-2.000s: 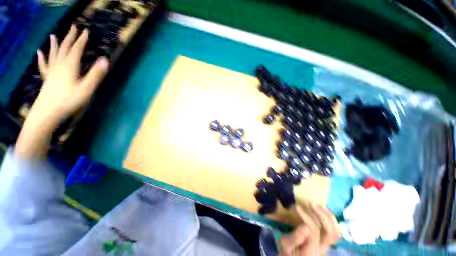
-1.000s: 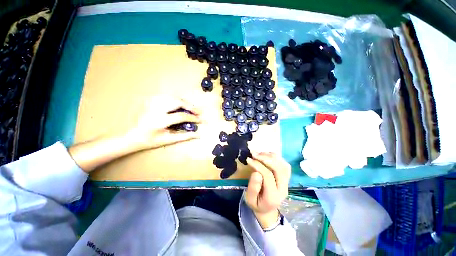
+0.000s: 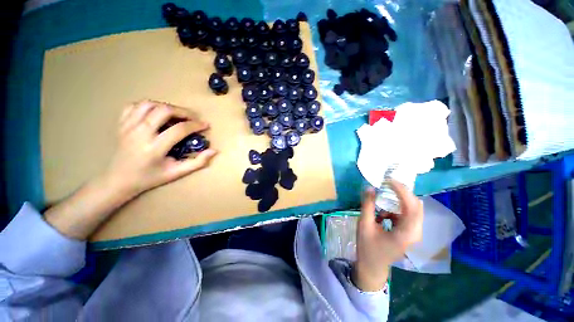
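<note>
My left hand (image 3: 148,151) is curled around several black knobs (image 3: 196,143) standing on the cardboard sheet (image 3: 82,119); the fingers hide part of them. My right hand (image 3: 390,226) holds a translucent white glue bottle (image 3: 388,195) between thumb and fingers, at the near edge of the crumpled white cloth (image 3: 409,141). A greenish tip shows below the bottle. A dense block of upright black knobs (image 3: 270,75) with pale centre dots stands on the right part of the cardboard. A loose heap of flat black caps (image 3: 270,179) lies just nearer than the block.
A larger heap of black caps (image 3: 357,50) lies on the clear plastic bag (image 3: 415,63). A small red piece (image 3: 381,117) is at the cloth's edge. Corrugated dividers (image 3: 484,82) stand at the far right. Blue crates (image 3: 491,214) are below the bench at the right.
My right hand has moved right from the loose caps to the cloth and taken hold of the bottle. My left hand stays around the knobs. The view has shifted right, and the parts tray has left it.
</note>
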